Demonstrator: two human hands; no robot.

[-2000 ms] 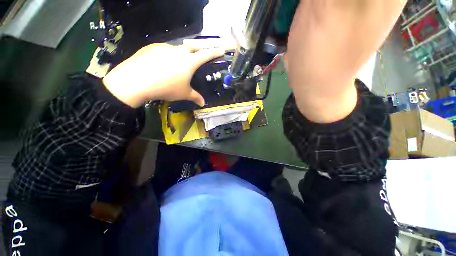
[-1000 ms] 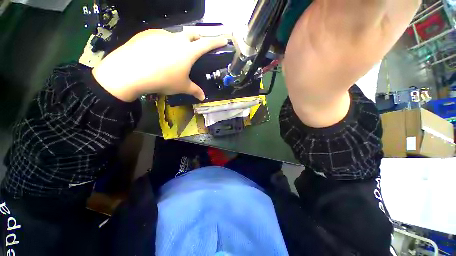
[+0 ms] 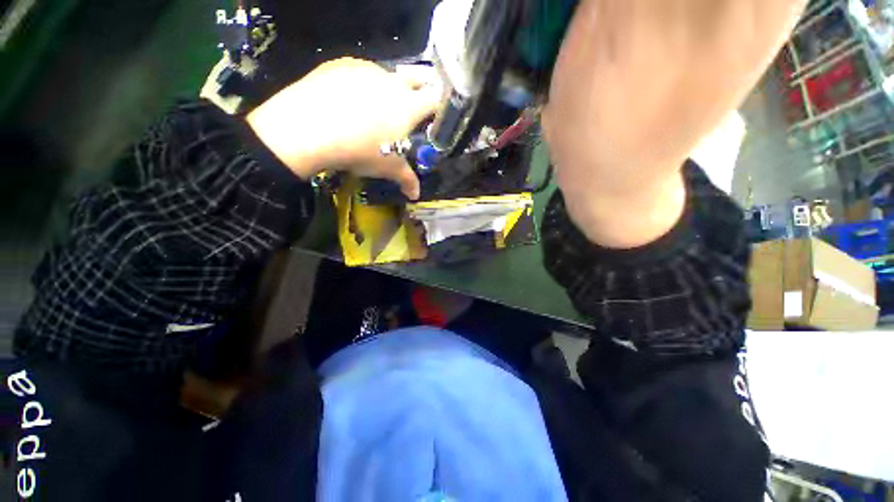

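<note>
The black housing lies on the yellow-and-black fixture with whitish padding at its near edge. My left hand grips the left part of the housing, thumb at its near side and fingers over its far side. The silver screwdriver leans down over the housing, and its blue-collared nozzle is at the top of the housing. My right forearm reaches up beside the tool; my right hand is cut off by the top edge, so its grip cannot be seen.
More black housings stand behind my left hand, with a small metal mechanism at their left. The dark green bench ends just before my body. Cartons, a blue bin and racks are at the right.
The nozzle has shifted left along the housing, closer to my left hand. My left thumb and fingers are closer together. The small grey block at the fixture's near edge no longer shows clearly.
</note>
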